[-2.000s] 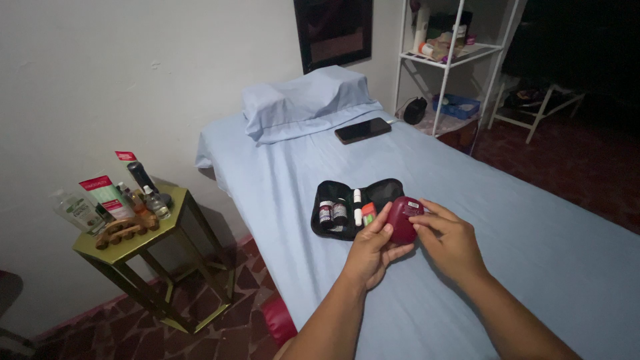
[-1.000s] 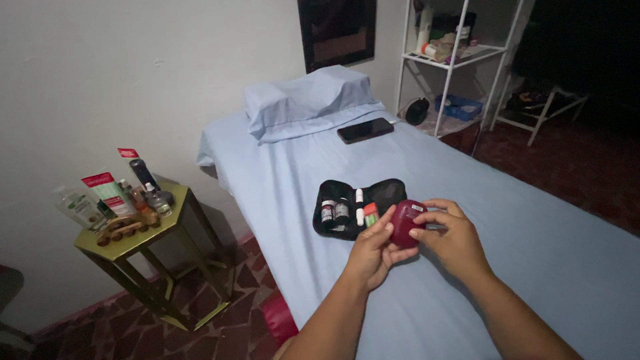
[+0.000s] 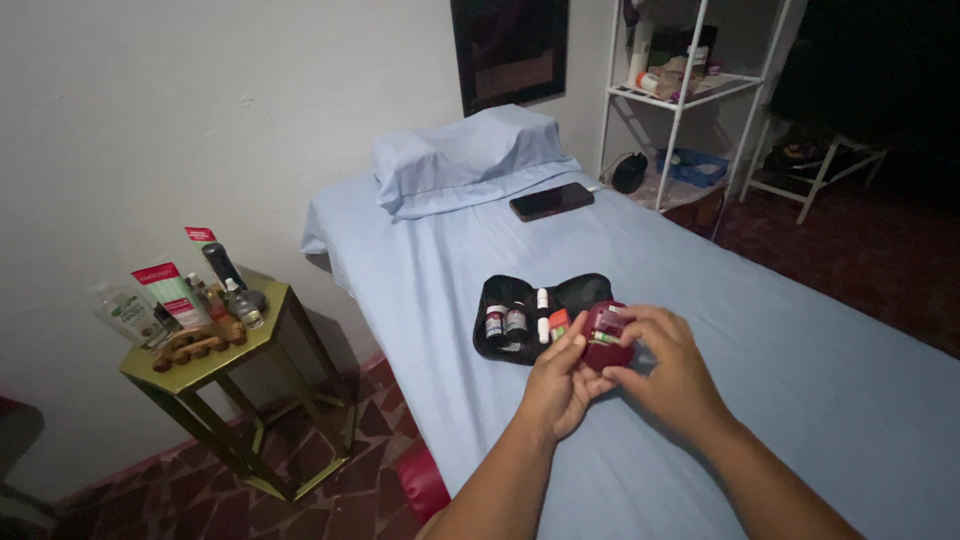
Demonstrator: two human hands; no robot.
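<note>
My left hand (image 3: 562,382) holds a dark red handheld device (image 3: 606,349), likely a glucose meter, by its left side. Its battery compartment now shows, with a small battery (image 3: 604,338) in it. My right hand (image 3: 667,360) is at the device's right edge, fingers curved around it; whether it also holds a cover is unclear. Just behind my left hand lies an unzipped black zip case (image 3: 495,349) with two small vials (image 3: 506,321), a white pen-like lancing device (image 3: 543,315) and an orange-and-green item (image 3: 559,324).
The case lies on a bed with a light blue sheet (image 3: 465,255). Farther back are a black phone (image 3: 552,201) and a covered pillow (image 3: 472,154). To the left stands a gold side table (image 3: 262,322) with bottles, tubes and a wooden massage roller (image 3: 199,345). A white metal shelf (image 3: 679,112) stands behind.
The back of the red device was closed in the earlier frames; now its battery compartment is uncovered. My right-hand fingers have shifted to its right edge.
</note>
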